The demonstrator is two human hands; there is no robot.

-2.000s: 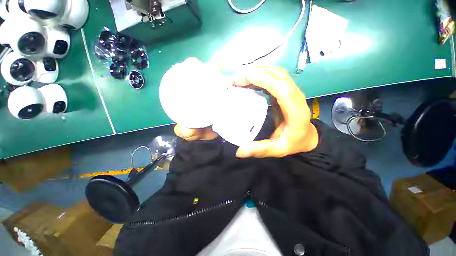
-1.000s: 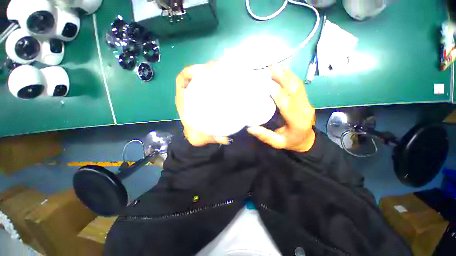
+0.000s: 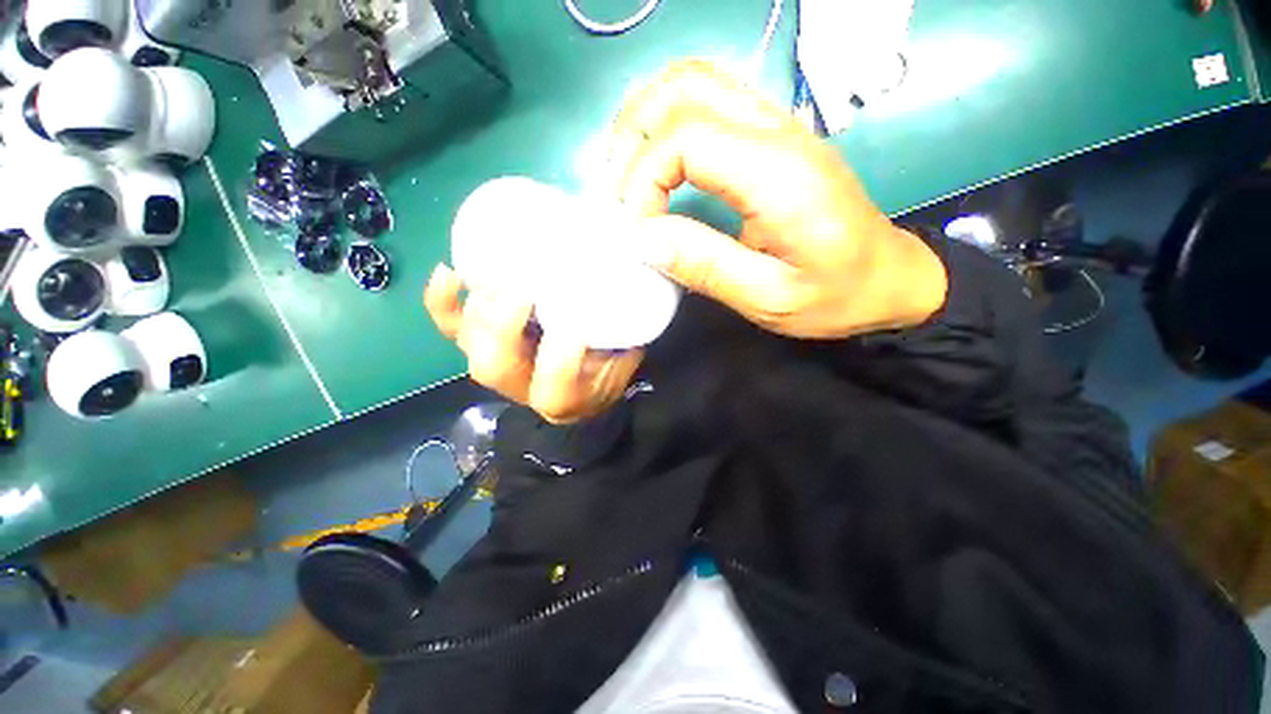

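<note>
A white dual-lens security camera is held in the air near the bench's front edge. It is overexposed, and no black face shows on it. My left hand grips it from below and the left, with fingers wrapped over its near side. My right hand is at its right, with thumb and index finger close together at the smaller part's upper right. Glare hides whether the right fingertips touch the camera or hold anything small.
Cameras with black faces stand grouped at left. Loose black lens covers lie near a metal fixture. A white cable and white sheet lie at the back. Stools and cardboard boxes are below the green bench.
The view has shifted and turned. My right hand has moved from gripping the camera's right side to its upper right, fingers now bent together. My left hand's fingers now wrap the near side.
</note>
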